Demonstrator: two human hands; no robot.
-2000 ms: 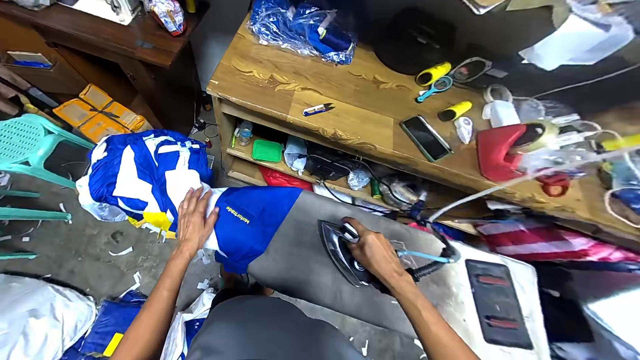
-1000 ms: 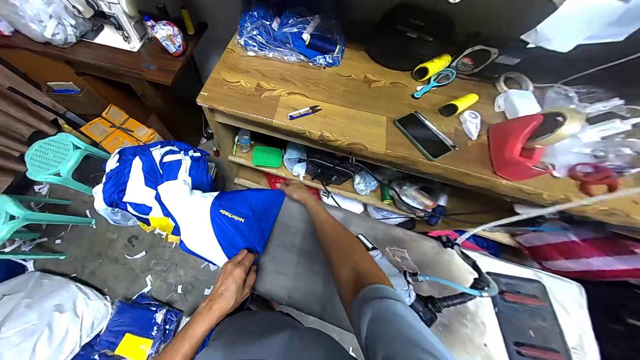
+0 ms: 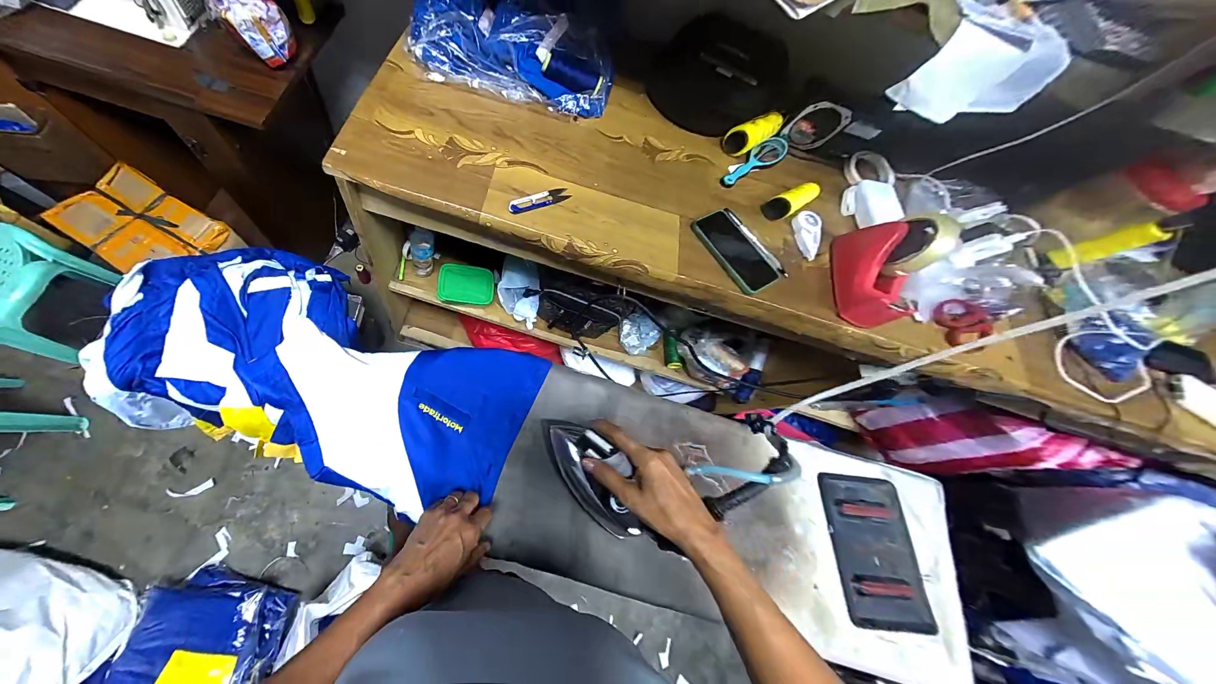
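Note:
My right hand (image 3: 655,480) grips the handle of a steam iron (image 3: 591,480), which rests on the grey cover of an ironing board (image 3: 655,560), just right of a blue and white garment (image 3: 465,408). The garment's blue end, with small yellow lettering, lies flat over the board's narrow end. My left hand (image 3: 445,541) touches the near edge of that blue cloth, its fingers partly hidden from view. The rest of the garment joins a bunched blue and white pile (image 3: 223,332) at the left. A pale hose and a cord run from the iron to the right.
A wooden cabinet (image 3: 589,204) runs behind the board, bearing a phone (image 3: 736,249), thread snips (image 3: 539,200), a red tape dispenser (image 3: 869,274) and plastic-wrapped clothing (image 3: 513,52). An iron rest pad (image 3: 879,551) lies on the board's right end. Green plastic chairs (image 3: 38,285) stand at left.
One second ago my right hand was at the cloth's far edge and the iron stood apart from it. Now that hand is back on the iron, which has moved left, nearer the cloth.

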